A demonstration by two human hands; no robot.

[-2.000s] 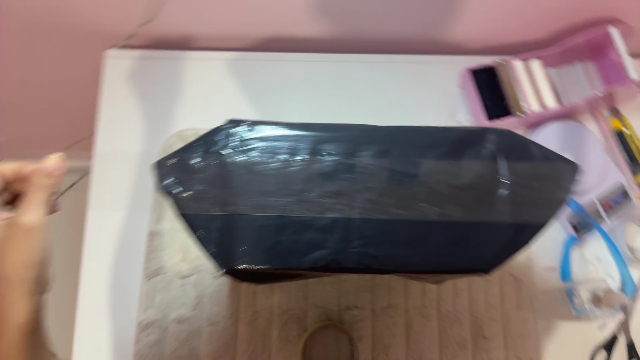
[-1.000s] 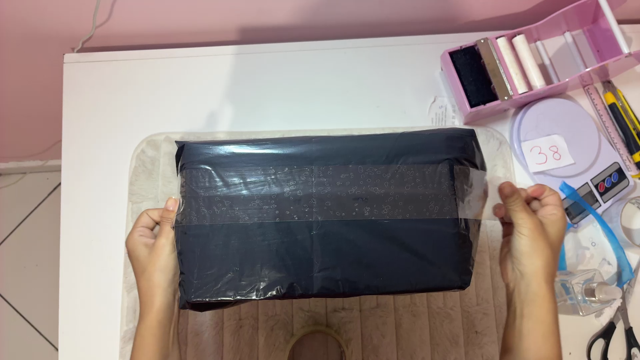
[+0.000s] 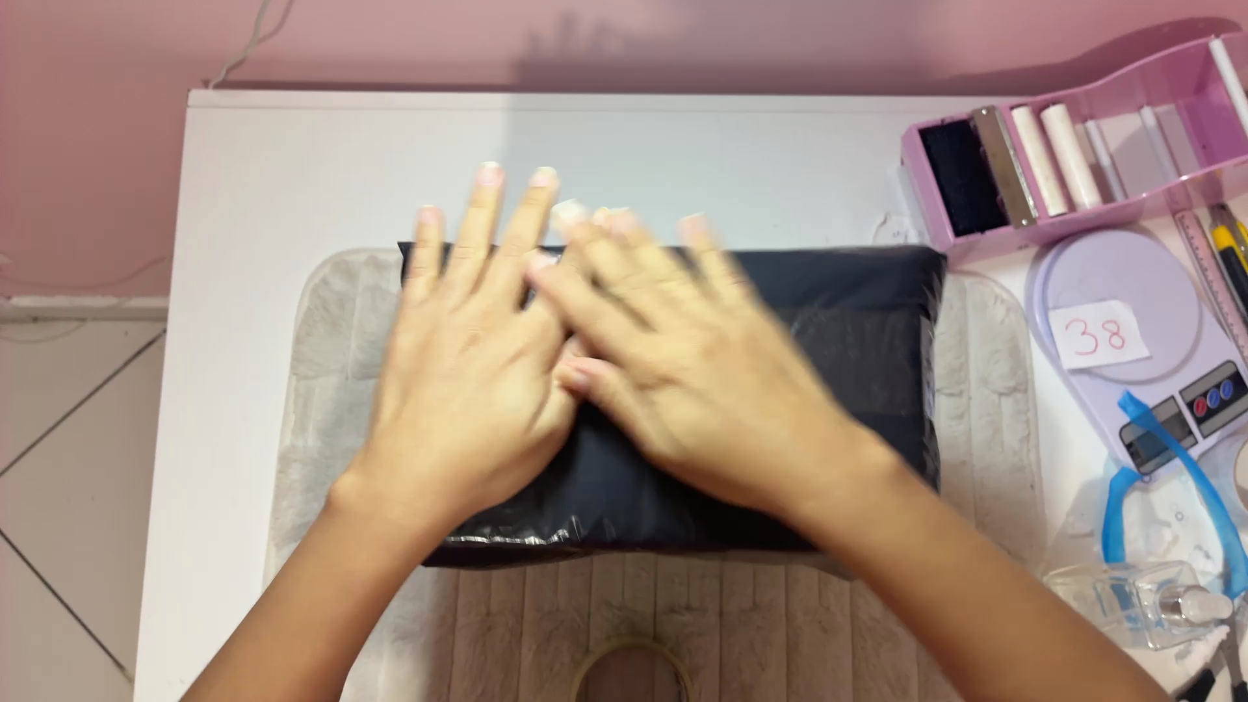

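A rectangular package wrapped in black plastic (image 3: 682,507) lies on a pale plush mat (image 3: 985,390) on the white table. Clear tape runs lengthwise over its top. My left hand (image 3: 468,361) rests palm down on the package's left part, fingers spread past its far edge. Slightly blurred, my right hand (image 3: 682,351) is also flat, palm down, its fingers apart and its thumb and index finger overlapping or touching my left hand. Neither hand grips anything. The hands hide much of the package's left half and the tape there.
At the upper right stands a pink plastic organizer (image 3: 946,210) with white rolls. Near it are a digital kitchen scale (image 3: 1121,263) with a numbered paper slip, a yellow utility knife (image 3: 1230,244), a ruler (image 3: 1214,283), blue strips (image 3: 1194,468) and a glass bottle (image 3: 1160,595). A roll of tape (image 3: 634,648) sits at the bottom.
My hands have moved from the package's two ends onto its top, toward the left. The tape end that my right hand held out past the right side no longer sticks out there.
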